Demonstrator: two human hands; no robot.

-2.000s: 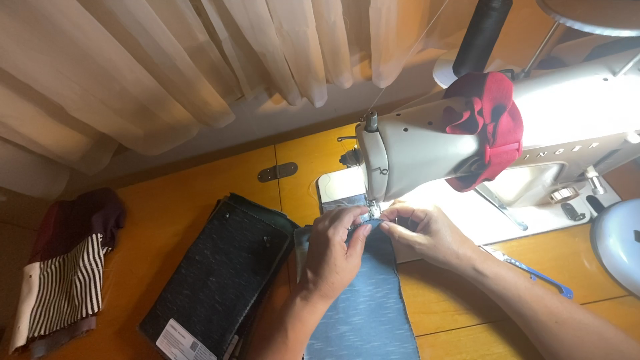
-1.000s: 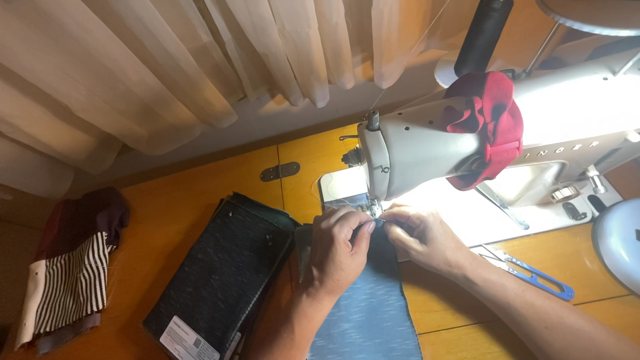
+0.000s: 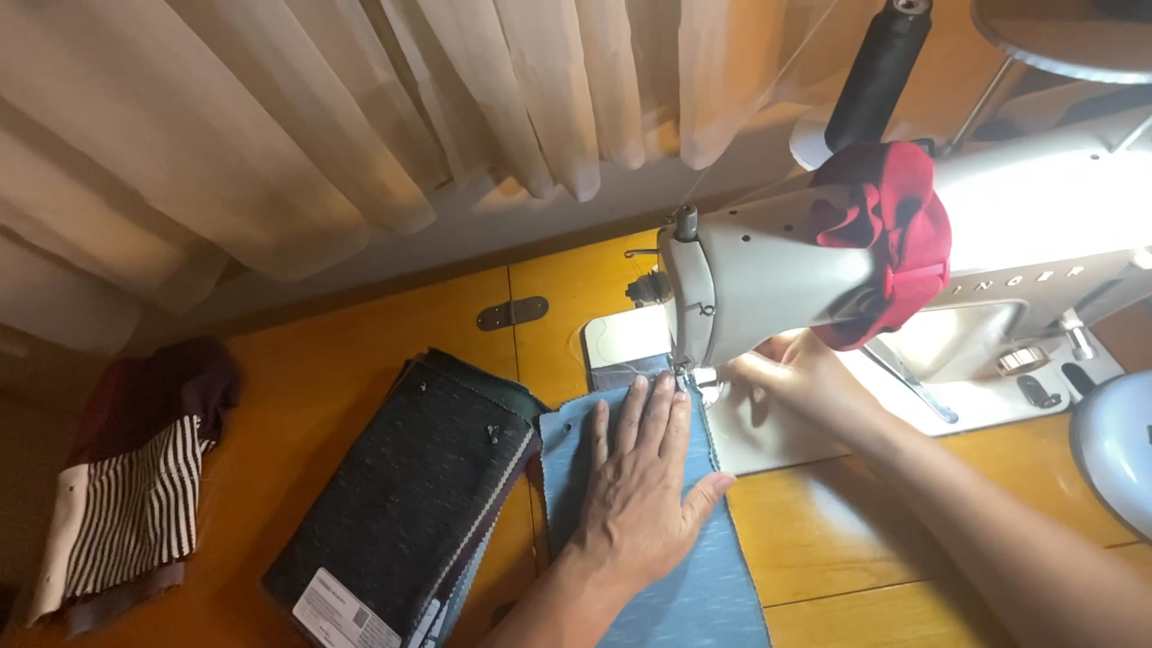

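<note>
A light Singer sewing machine has a blue fabric piece with pinked edges beneath its presser foot. My left hand lies flat on that fabric, palm down, fingertips just in front of the foot. Behind the machine head, my right hand reaches toward the needle area; its fingers are bent and partly hidden, so I cannot tell whether they hold anything. A dark fabric strip shows beyond the blue piece. Around the machine arm is a red fabric band.
Left of the blue piece lies a stack of dark fabric swatches with a label. Striped and maroon cloth sits far left. Metal tweezers rest on the machine bed. A black thread cone stands behind; a curtain hangs along the table's back.
My left hand has gone from pinching at the presser foot to lying flat on the blue fabric. My right hand has moved behind the machine head. The blue-handled tool seen at the right is no longer visible.
</note>
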